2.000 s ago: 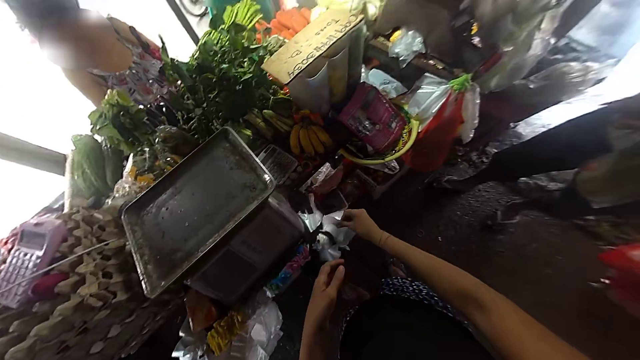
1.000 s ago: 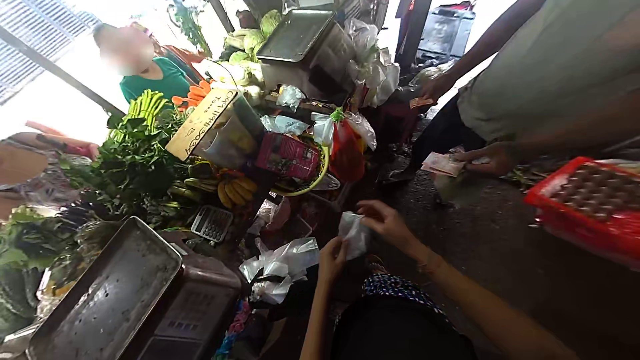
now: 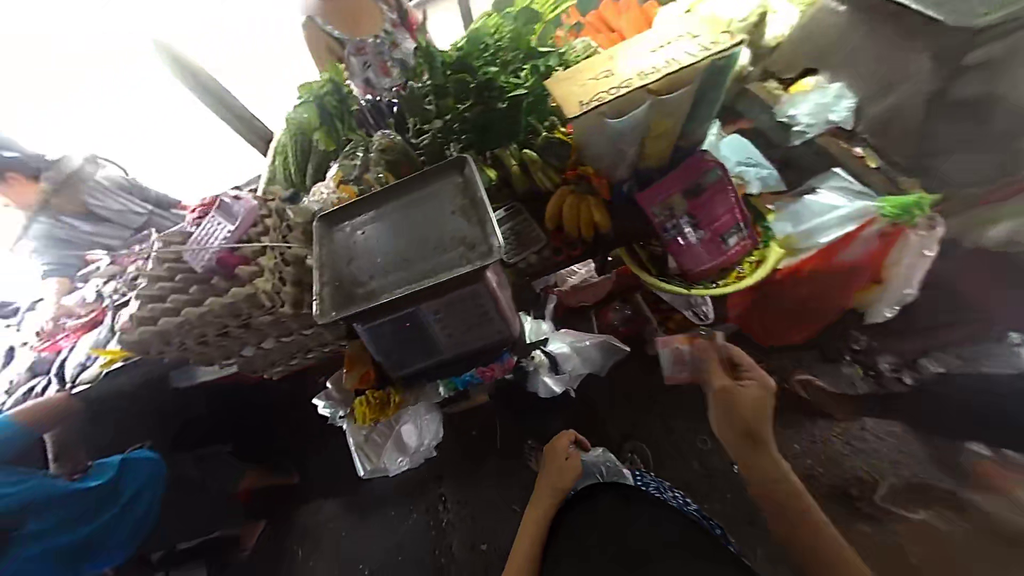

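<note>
My right hand (image 3: 738,386) is raised in front of the stall, its fingers closed on a reddish banknote (image 3: 678,358). My left hand (image 3: 563,462) is low, near my lap, with its fingers around a clear plastic bag (image 3: 600,467) that hangs behind it. Left of the right hand, a bunch of white plastic bags (image 3: 572,358) hangs beside a weighing scale (image 3: 440,324) with a flat metal tray (image 3: 408,232) on top. A yellow-rimmed basket (image 3: 704,288) holding a pink packet (image 3: 698,218) is just above the right hand.
Stacked egg trays (image 3: 224,312), a pink calculator (image 3: 222,230), leafy greens (image 3: 488,88), small bananas (image 3: 578,213) and a lettered cardboard sign (image 3: 644,68) crowd the stall. A red plastic bag (image 3: 816,288) hangs at right. A person in blue (image 3: 88,512) is at lower left; another (image 3: 88,200) is farther back.
One second ago both hands were together at a clear plastic bag; now they are apart, and the right holds a banknote. The view has swung to the left.
</note>
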